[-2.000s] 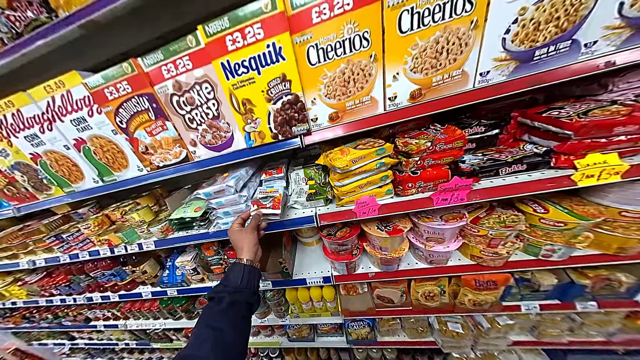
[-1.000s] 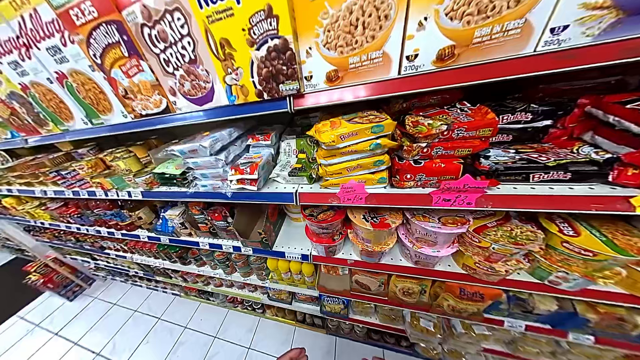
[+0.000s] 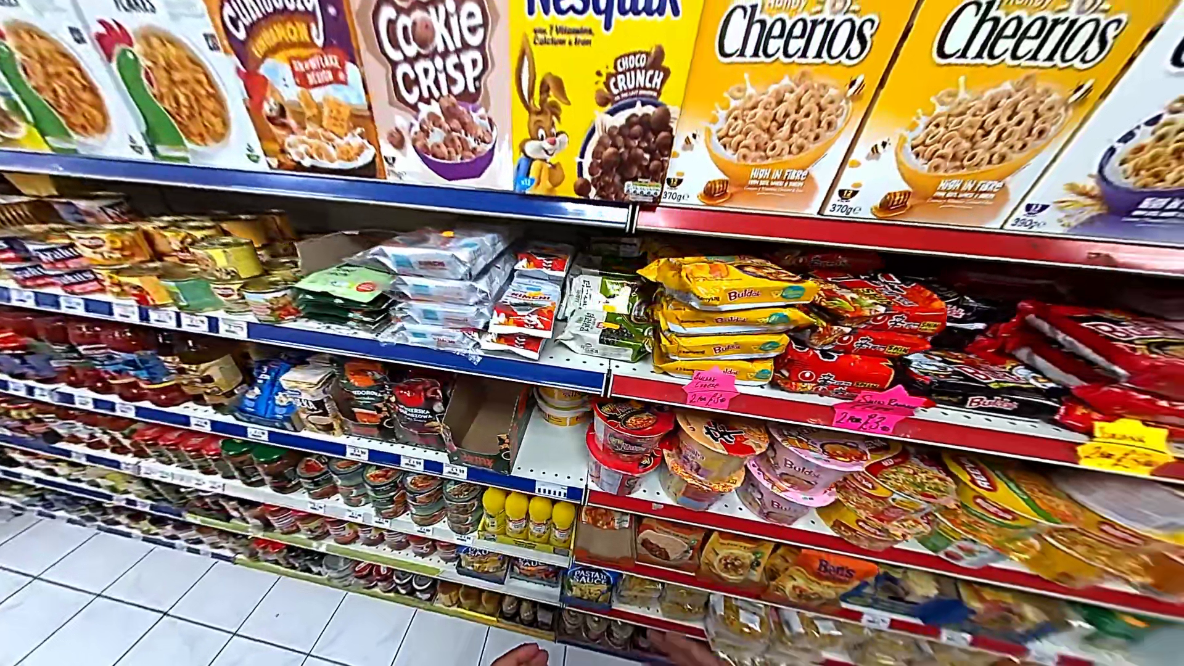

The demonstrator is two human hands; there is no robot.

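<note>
At the bottom edge, only the fingertips of my left hand (image 3: 520, 655) show, low in front of the shelves. My right hand (image 3: 682, 647) is blurred and partly cut off to its right, near the lowest packets. Neither hand's grip can be made out. Higher up, red and white packets (image 3: 525, 310) lie stacked between silvery packets (image 3: 442, 287) and green and white packets (image 3: 606, 314). Yellow Buldak noodle packets (image 3: 731, 319) are piled to the right, beside red noodle packets (image 3: 879, 319). Both hands are well below these stacks.
Cereal boxes (image 3: 592, 102) line the upper shelf. Below the packets stand noodle cups (image 3: 629, 444), an open cardboard box (image 3: 481, 430), yellow bottles (image 3: 527, 516) and glass jars (image 3: 347, 481). Blue shelf edging (image 3: 444, 356) meets red edging (image 3: 795, 407). A tiled floor (image 3: 231, 606) shows lower left.
Two seconds ago a hand in a dark sleeve was at the red and white packets; it has drawn back from them. Fingertips now show at the bottom edge in two places.
</note>
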